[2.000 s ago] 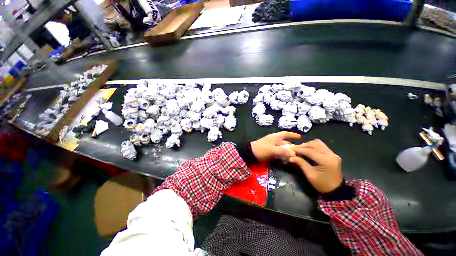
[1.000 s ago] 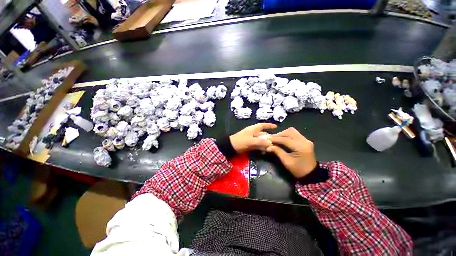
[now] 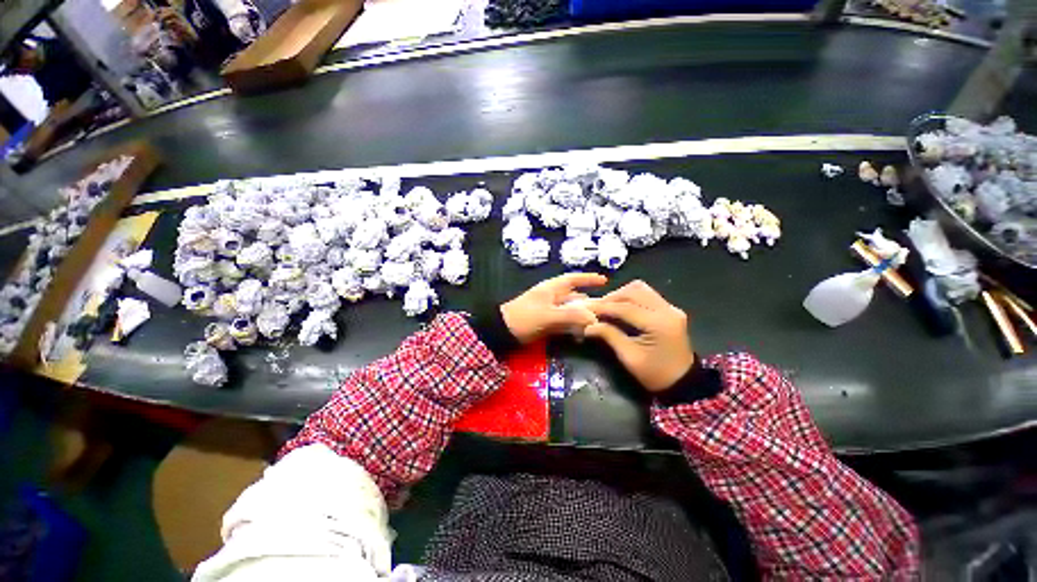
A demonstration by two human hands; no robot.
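Observation:
My left hand (image 3: 548,309) and my right hand (image 3: 646,333) meet over the dark bench, fingertips together. Between them they grip a small whitish ruffled piece (image 3: 582,305), mostly hidden by the fingers. A large pile of grey-white ruffled pieces (image 3: 313,244) lies at left, some with dark openings. A smaller group of ruffled pieces (image 3: 603,213) lies beyond my hands, with tiny pale cream inserts (image 3: 741,225) at its right end. A red mat (image 3: 512,400) lies at the bench edge below my left hand.
A translucent glue bottle (image 3: 838,299) lies at right, near thin tan sticks (image 3: 1002,322) and a crumpled white tissue (image 3: 942,250). A bowl (image 3: 927,188) heaped with grey-white pieces is far right. A cardboard tray (image 3: 85,256) stands far left. The conveyor belt (image 3: 637,85) runs behind.
The whole view has shifted, so the bench things appear further left and more of the bowl shows at right. My hands stay together with the small piece between the fingertips.

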